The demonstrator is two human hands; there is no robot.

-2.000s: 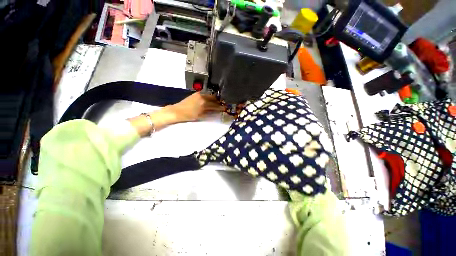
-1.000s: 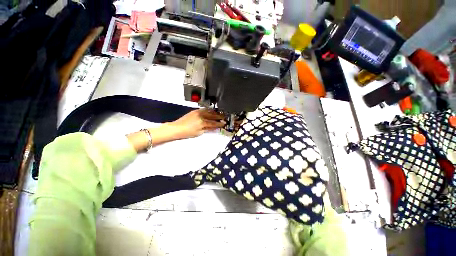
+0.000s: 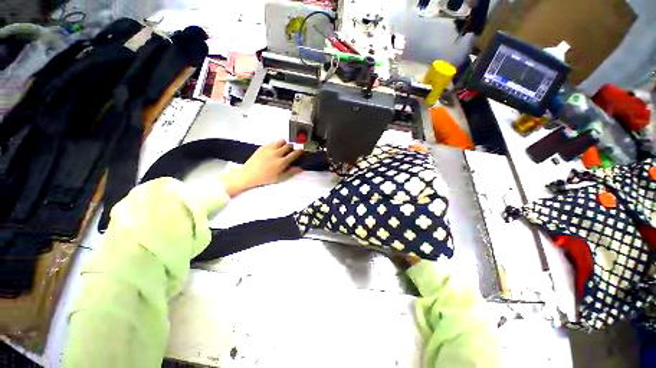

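The navy-black patterned bag body [image 3: 392, 198] lies right of and below the sewing machine head [image 3: 356, 118], its upper tab end reaching under the head. The black webbing strap [image 3: 208, 149] loops left from the head and returns to the bag's lower tab. My left hand [image 3: 270, 164] lies on the upper strap beside the red button, fingers stretched toward the head. Whether they grip the strap cannot be told. My right hand [image 3: 411, 260] is mostly hidden under the bag's lower right edge; only a bit near the cuff shows. The needle area is hidden.
A strap pile [image 3: 72, 144] lies at the left. Patterned bags [image 3: 611, 237] with red lining lie at the right edge. A lit control screen [image 3: 519, 75] stands behind right, near a yellow container [image 3: 439, 74] and small bottles. Metal clamp rails [image 3: 284, 75] are behind the head.
My left hand has drawn back left from the needle area onto the strap. The view has shifted, showing more of the strap pile. A bit of my right hand now shows at the bag's edge.
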